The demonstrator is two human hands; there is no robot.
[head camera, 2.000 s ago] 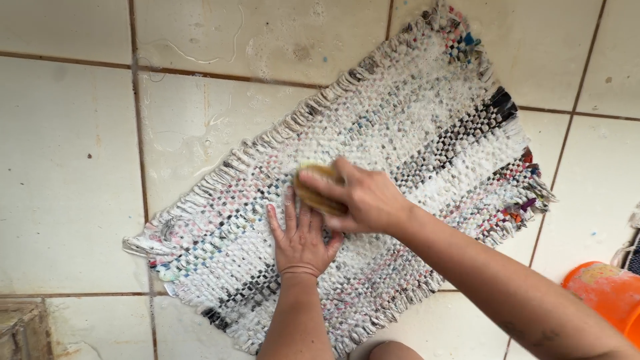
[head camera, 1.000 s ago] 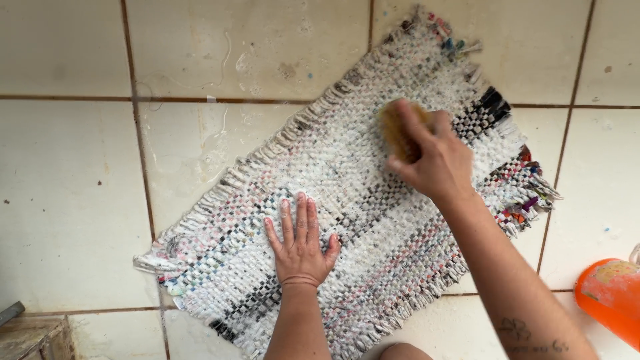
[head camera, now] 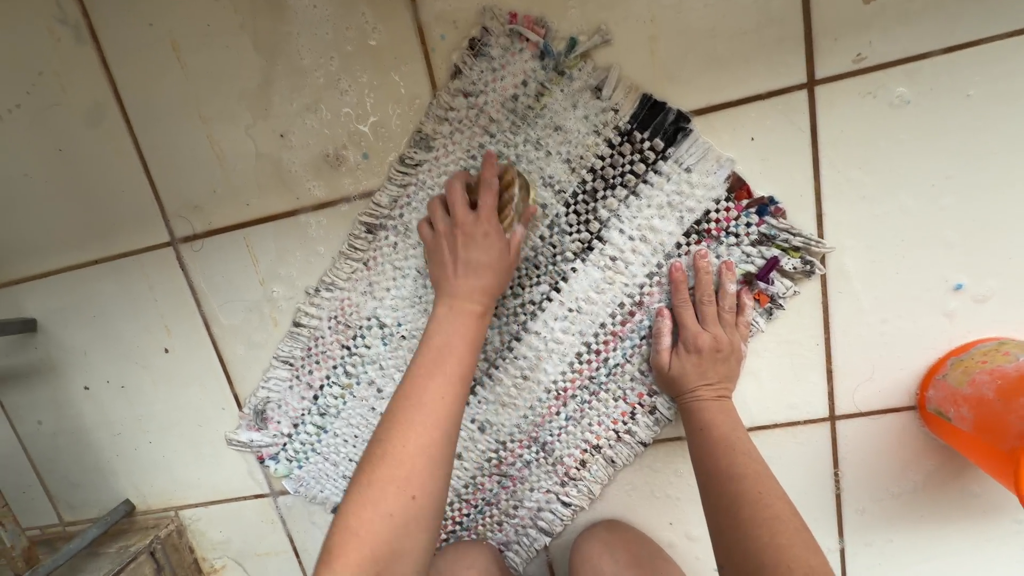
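Note:
A woven rag rug (head camera: 608,280) with fringed edges lies slantwise on the tiled floor, wet and covered with white suds. Its bands are white, black and multicoloured. On the upper middle of the rug, my left hand (head camera: 472,236) is closed around an oval brown scrubbing brush (head camera: 516,196), whose underside against the weave is hidden. My right hand (head camera: 704,332) rests palm down with fingers apart near the rug's right edge, beside the coloured fringe, and holds nothing. Suds cling to its fingers.
An orange plastic container (head camera: 972,408) lies or leans at the right edge. A worn wooden block (head camera: 120,548) with a grey bar (head camera: 84,536) is at the lower left. Wet foam marks the tiles (head camera: 336,88) above the rug. My knees are at the bottom edge.
The brush was in my right hand in both earlier frames and is now in my left. My right hand now lies flat at the rug's right side; my left, flat before, has moved up the rug.

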